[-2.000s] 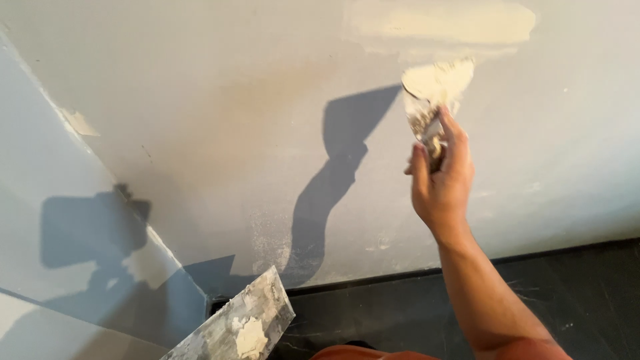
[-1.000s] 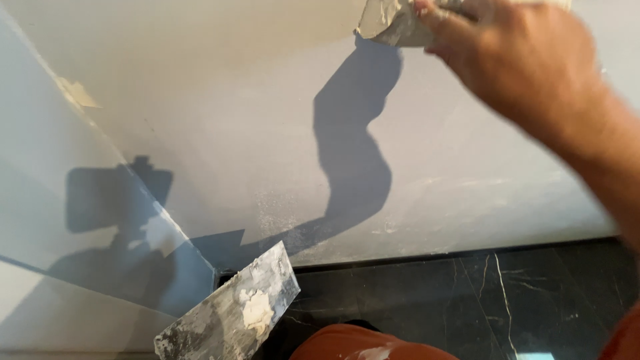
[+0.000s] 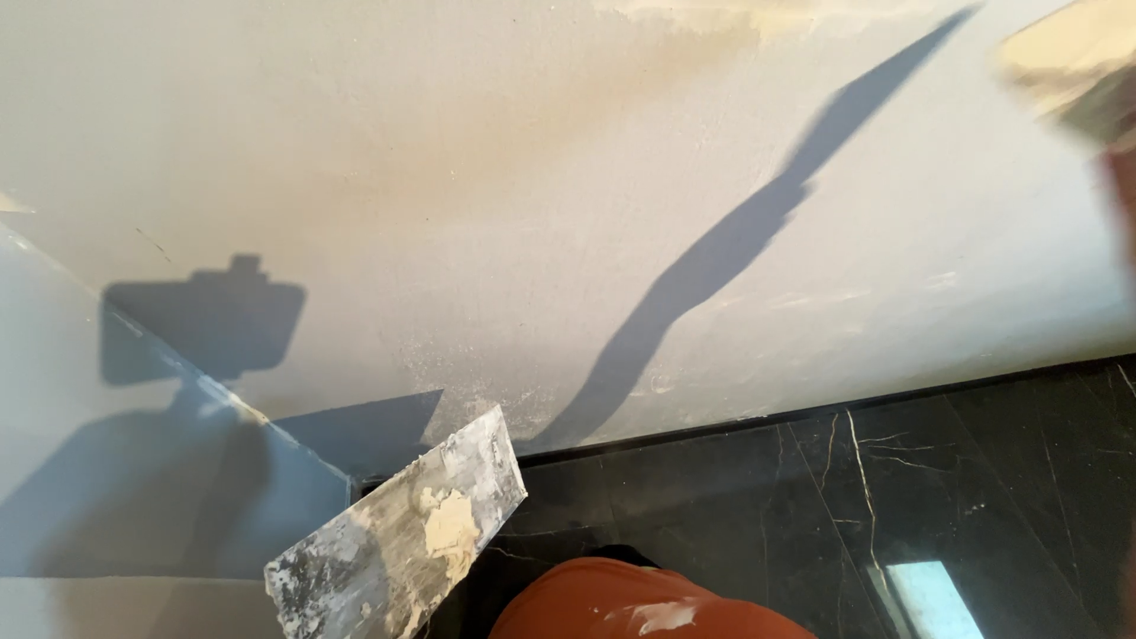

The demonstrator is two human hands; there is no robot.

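At the upper right edge, a blurred putty knife point(image 3: 1078, 58) carries cream filler on its blade, just off the painted wall point(image 3: 532, 213). Only a blurred sliver of my right hand point(image 3: 1123, 191) shows below its handle end, cut off by the frame. A flat metal plastering blade point(image 3: 364, 550), smeared with dried filler, lies tilted at the lower left, with a lump of soft cream filler point(image 3: 451, 528) on it. My left hand is out of view. Pale fresh filler point(image 3: 781, 18) covers a patch along the wall's top.
A wall corner point(image 3: 204, 382) runs down the left side. Below the wall are a black skirting point(image 3: 692, 435) and a dark veined tile floor point(image 3: 728, 515). Orange clothing point(image 3: 639, 603) with a pale smear is at the bottom. Shadows of an arm and the head camera fall on the wall.
My right hand has moved to the right with the putty knife, mostly out of the frame. The metal blade with the filler lump stays at the lower left.
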